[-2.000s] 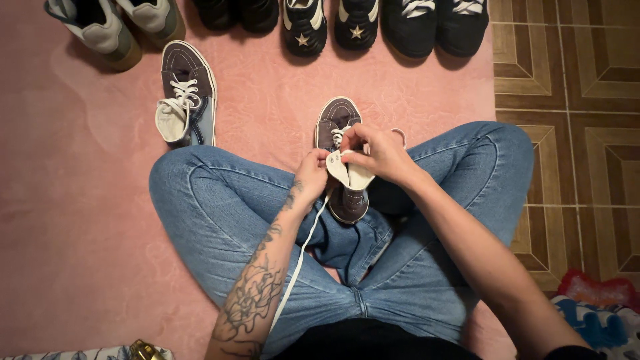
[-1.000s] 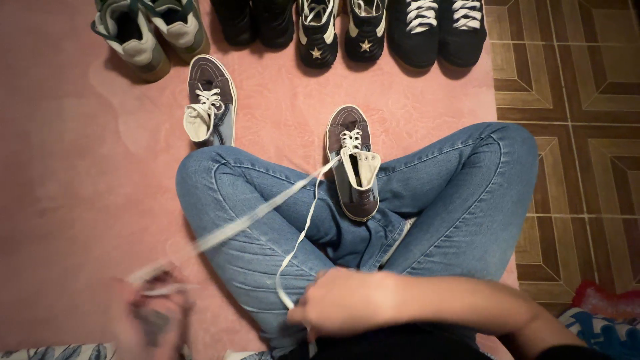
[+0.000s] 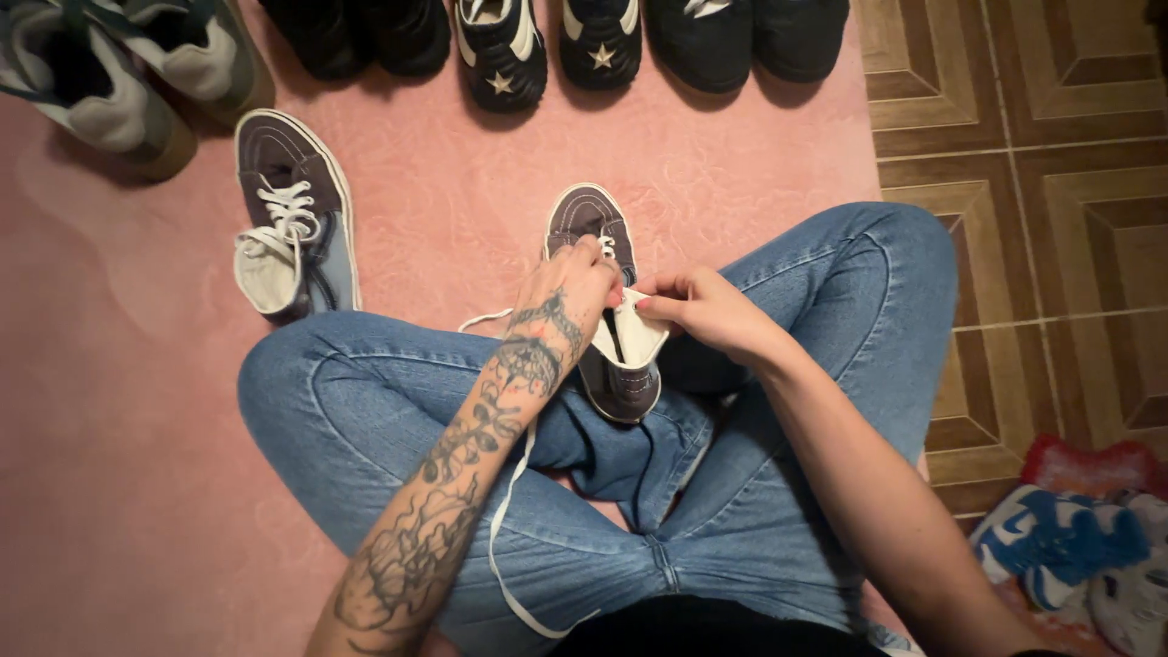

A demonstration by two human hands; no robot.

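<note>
A dark high-top sneaker (image 3: 623, 388) with a pale lining stands between my bent legs, its toe pointing away from me. Over its laced front lies my left hand (image 3: 584, 269), fingers bent at the upper eyelets; what its fingertips pinch is hidden. My right hand (image 3: 698, 308) pinches the right edge of the shoe's collar between thumb and forefinger. A loose white shoelace (image 3: 500, 538) trails down over my jeans, and a shorter stretch of lace shows left of my left wrist. The matching sneaker (image 3: 297, 214), with white laces tied up its front, stands at the left beyond my knee.
Grey-green shoes (image 3: 119, 100), black shoes (image 3: 401, 41), black sneakers with stars (image 3: 502, 59) and more black shoes (image 3: 703, 41) line the far side of the pink mat (image 3: 411, 146). Brown patterned tiles (image 3: 995, 228) lie right of it, with blue-and-white shoes (image 3: 1058, 538) at the lower right.
Both hands have moved back up to the sneaker from near my lap and the lower left, where my left hand was pulling a lace taut. That lace is no longer stretched out.
</note>
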